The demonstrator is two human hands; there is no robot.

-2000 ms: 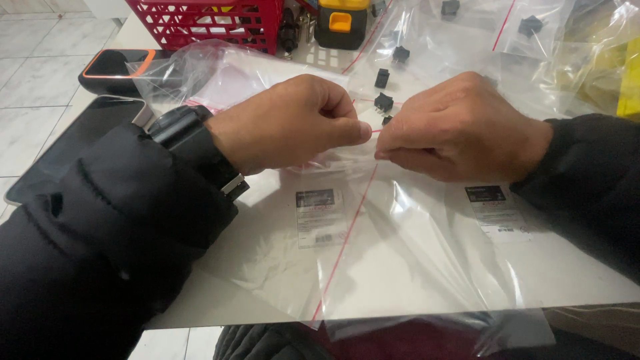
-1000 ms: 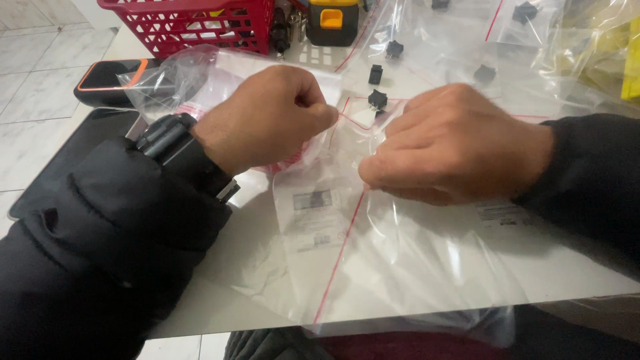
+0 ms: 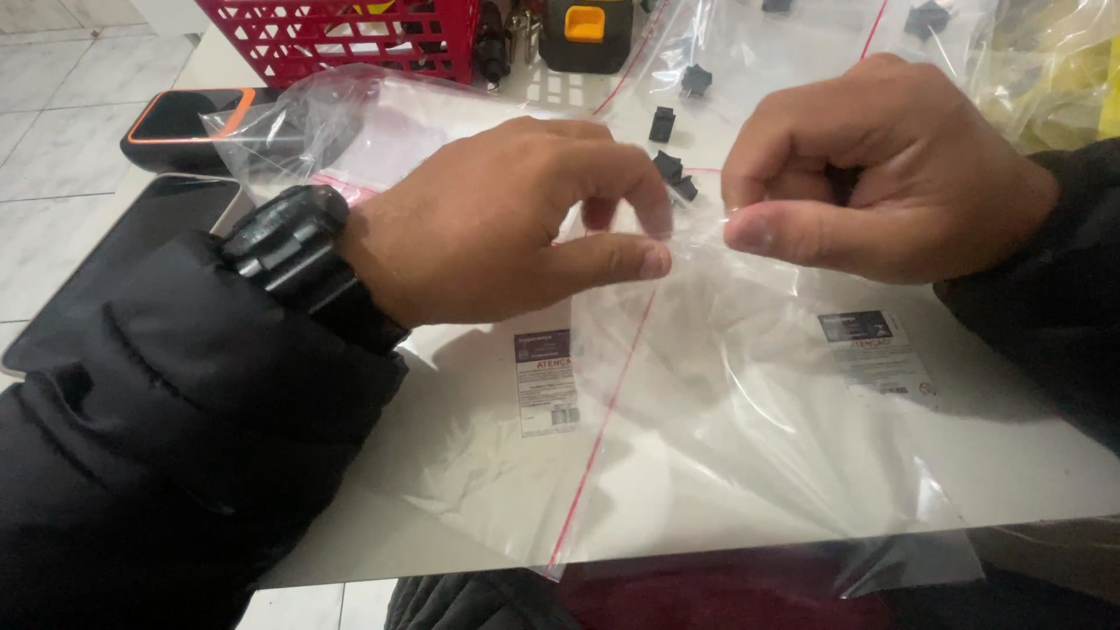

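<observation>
My right hand point(image 3: 875, 184) pinches the edge of a clear plastic bag point(image 3: 752, 376) between thumb and forefinger. Close to its left, my left hand point(image 3: 525, 219) has thumb and fingers apart around the bag's upper edge; whether it touches the film is hard to tell. A red line runs down the left side of this bag. Under or on the plastic lie two printed labels, one at left point(image 3: 547, 383) and one at right point(image 3: 875, 350). Just beyond the fingertips are small black plastic parts point(image 3: 669, 166), and another black part point(image 3: 662, 124) stands slightly farther back.
A red plastic basket point(image 3: 359, 39) and a black-and-yellow case point(image 3: 586, 35) stand at the back. On the left lie a black device with orange trim point(image 3: 188, 122) and a dark phone or tablet point(image 3: 122, 262). Crumpled clear plastic point(image 3: 350, 114) and a bag with yellow contents point(image 3: 1059, 79) flank the hands.
The thumb and fingers of my left hand have spread apart. My right hand has moved away from the small black parts, and its thumb now shows on the bag's edge.
</observation>
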